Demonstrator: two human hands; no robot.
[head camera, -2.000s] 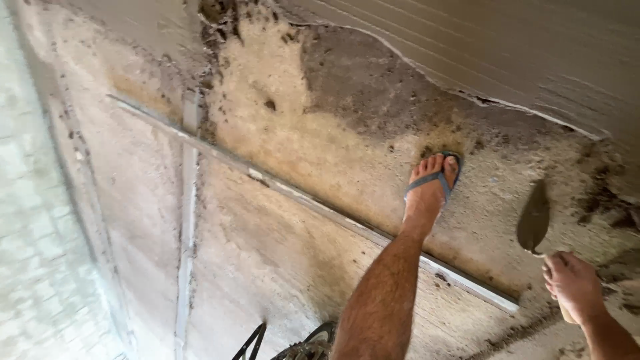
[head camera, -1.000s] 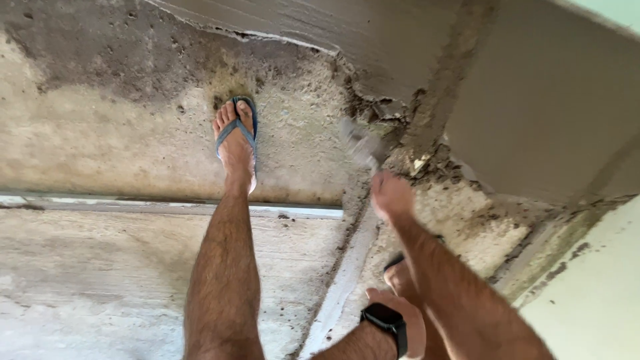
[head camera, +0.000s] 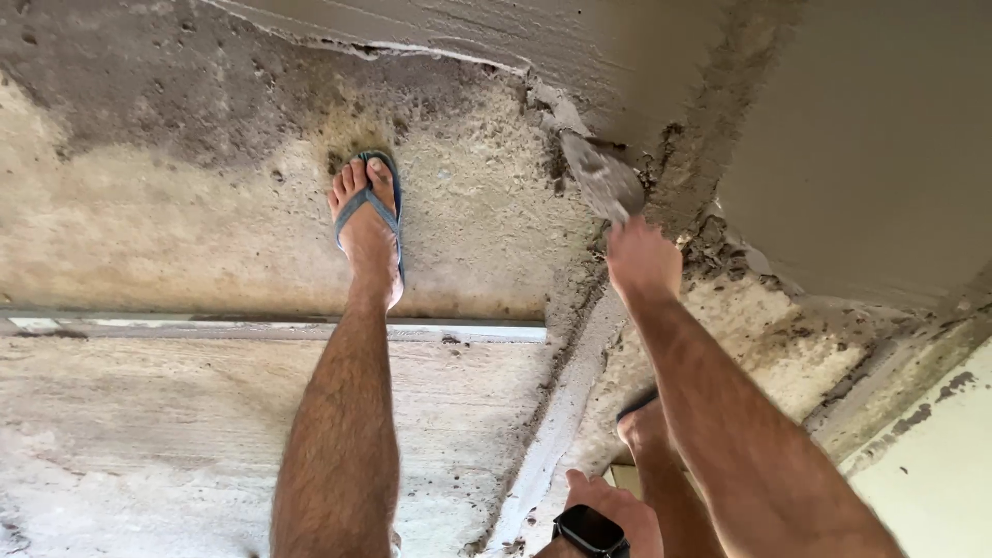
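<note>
My right hand (head camera: 645, 260) grips the handle of a mortar-smeared pointing trowel (head camera: 603, 180), its blade blurred and lying at the ragged edge of the wet mortar bed (head camera: 496, 35). The handle is mostly hidden by my fingers. My left hand (head camera: 616, 504), with a black smartwatch (head camera: 591, 530) at the wrist, is low in the view beside my right leg; its fingers are partly hidden, and nothing can be seen in it. A smooth grey mortar area (head camera: 868, 163) spreads to the right of the trowel, past a rough strip.
A long metal straightedge (head camera: 465, 333) lies across the floor under my left leg. My left foot, in a blue flip-flop (head camera: 372, 217), stands on rough concrete. A pale strip (head camera: 554, 434) runs diagonally between my legs. At lower right is a pale wall (head camera: 930, 449) with mortar smears.
The view has swung to the right over the two seconds. Since one second ago, the trowel has moved up to the wet mortar's edge. My left hand came into view after the first frame.
</note>
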